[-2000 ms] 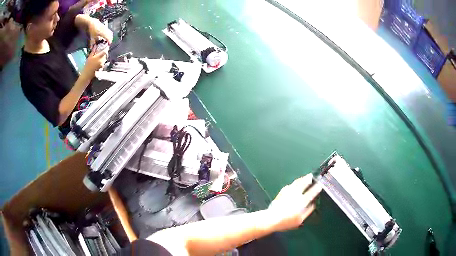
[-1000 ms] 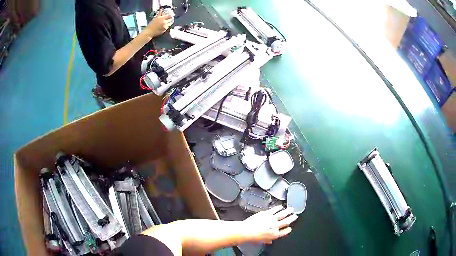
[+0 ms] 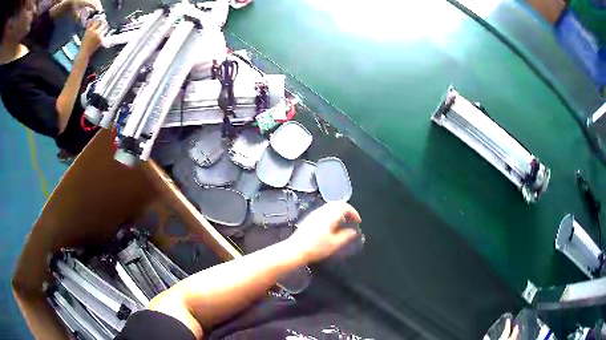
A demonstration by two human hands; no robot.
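My left hand [image 3: 329, 232] reaches over the dark strip from the lower left, fingers curled. A blurred grey piece, apparently an end cap [image 3: 353, 247], shows under its fingertips. Several loose grey end caps [image 3: 274, 166] lie beside and beyond this hand, some overlapping. Part of a hand, apparently my right hand [image 3: 509, 330], shows at the bottom right edge. It is cut off, beside a curved grey edge, and its grip is unclear.
Silver housings [image 3: 166, 80] with a bundled black cord [image 3: 227, 89] are heaped at upper left. A carton [image 3: 86, 199] holds more housings at lower left. One housing [image 3: 492, 143] lies on the green surface; another [image 3: 577, 244] lies at right. A person [image 3: 40, 86] works at upper left.
The view has shifted. My left hand has gone from the housing on the green surface back to the caps, and its fingers have curled. Part of another hand has appeared at bottom right.
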